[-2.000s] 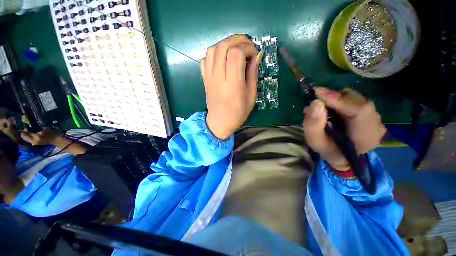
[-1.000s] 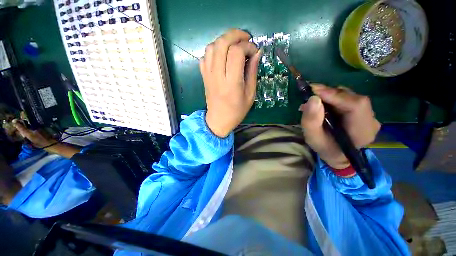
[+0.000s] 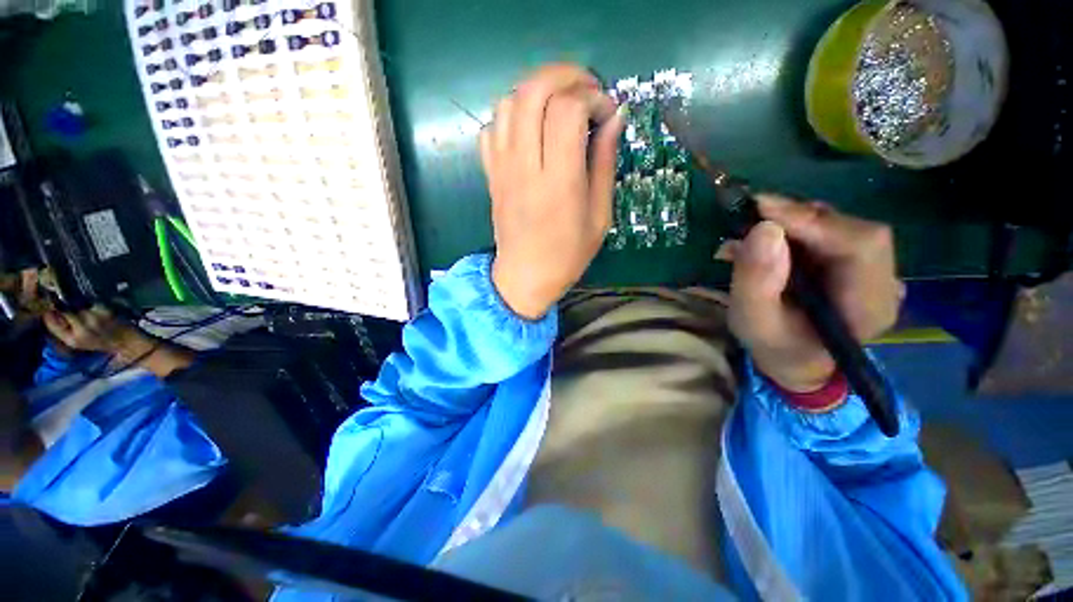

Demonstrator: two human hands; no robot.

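Note:
A panel of small green circuit boards (image 3: 651, 212) lies flat on the dark green bench mat. My left hand (image 3: 547, 176) is over the panel's left edge, fingers curled and fingertips pinched together. A thin solder wire (image 3: 468, 113) runs in behind its fingers; the pinched tip is too small to make out. My right hand (image 3: 818, 282) grips the black soldering iron (image 3: 838, 341) like a pen. The iron's brown tip points up and left at the panel's upper right part; exact contact cannot be told.
A white component tray (image 3: 294, 176) with rows of dark pieces stands left. A yellow-rimmed tub (image 3: 833, 88) with silvery shavings is upper right. Green-handled cutters (image 3: 177, 259) lie beyond the tray. Black stacked trays (image 3: 300, 382) are lower left. Another person's blue sleeve (image 3: 130, 441) and hands show far left.
The iron's tip has come from beside the panel to over its right part. The panel sits further right of my left fingers, showing more of its boards. Less of the wire shows.

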